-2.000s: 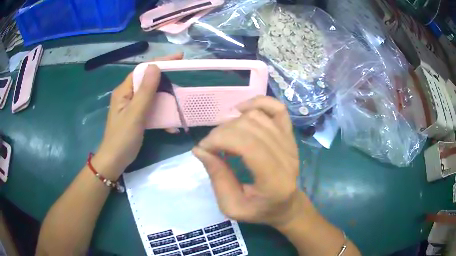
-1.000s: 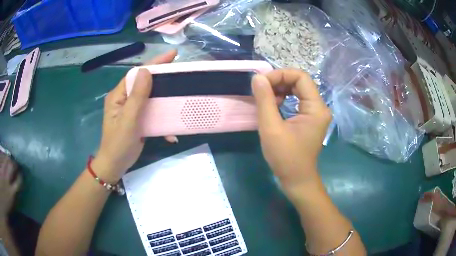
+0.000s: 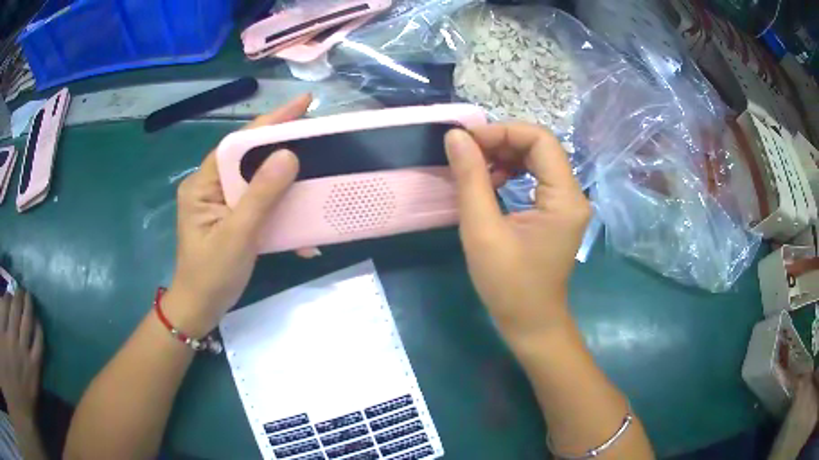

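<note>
A pale pink housing cover is held up over the green bench, its dotted grille facing me. A long black window strip lies in its slot. My left hand grips the left end, with the thumb on the strip's left end. My right hand holds the right end, with the thumb on the strip's right end and the fingers partly hidden behind the cover. A white label sheet with rows of black labels lies on the bench below the cover.
A loose black strip lies at the back left near a blue bin. Pink covers lie at left and back. Clear bags, one with off-white pieces, are at back right. Beige boxes and other people's hands are at the sides.
The black strip now fills the slot, first laid in between the earlier frames. My right hand moved up to the cover's right end. My left thumb moved onto the strip, and the cover tilted slightly.
</note>
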